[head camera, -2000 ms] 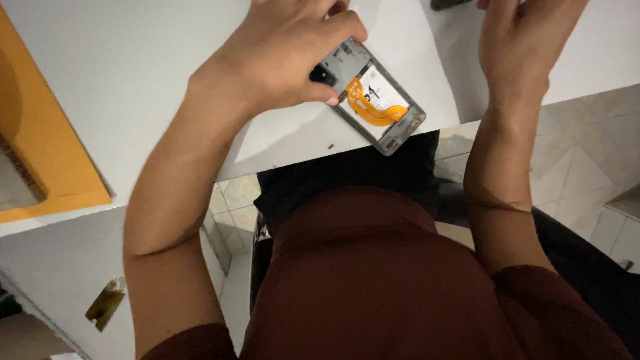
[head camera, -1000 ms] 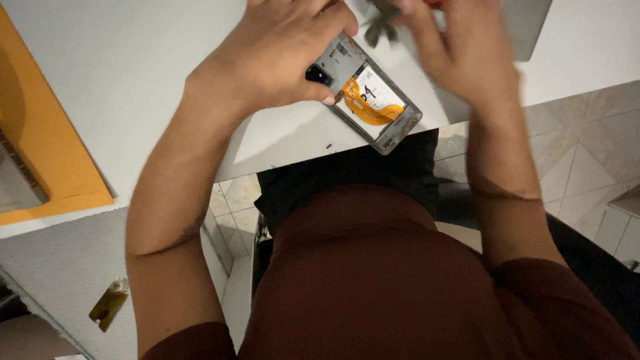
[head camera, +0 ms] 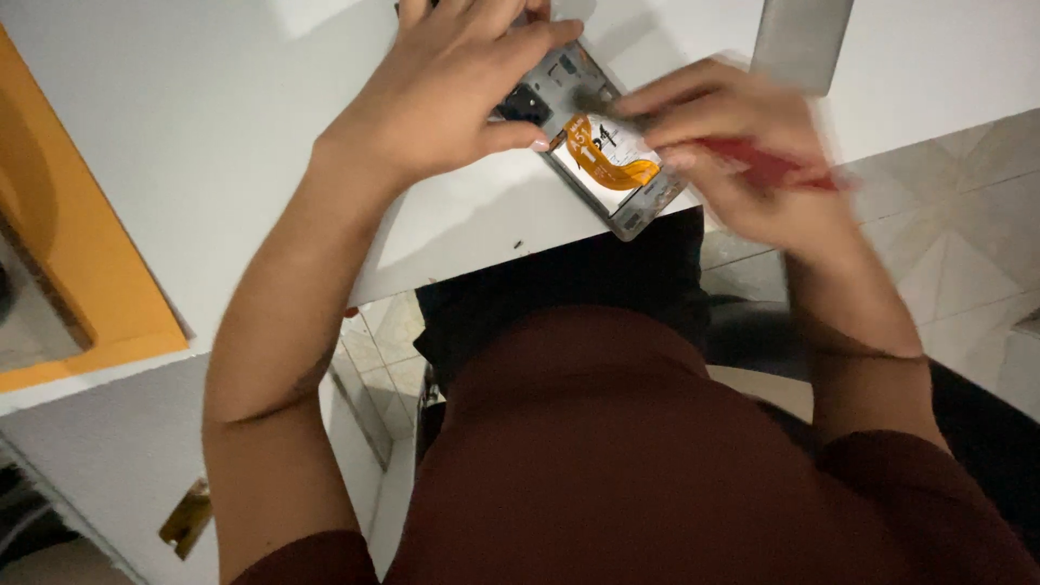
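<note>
An opened smartphone (head camera: 630, 219) lies tilted at the front edge of the white table, its inside facing up, with a battery and an orange flex cable (head camera: 597, 166) across it. My left hand (head camera: 439, 97) grips the phone's upper left side, thumb on the frame beside the dark camera area. Over the phone's right side is my right hand (head camera: 747, 146), blurred by motion and closed around a red-handled tool (head camera: 768, 162). A dark, blurred tip, perhaps a brush, shows over the phone near those fingertips; the tool's exact kind cannot be told.
A flat grey panel (head camera: 800, 49) lies on the table at the upper right. An orange frame or tray (head camera: 122, 284) is at the far left. A tiny dark piece (head camera: 518, 244) rests near the table's front edge. Tiled floor shows beyond the edge.
My right hand has come down and left from the upper right to the phone, bringing the red tool. My left hand stays on the phone.
</note>
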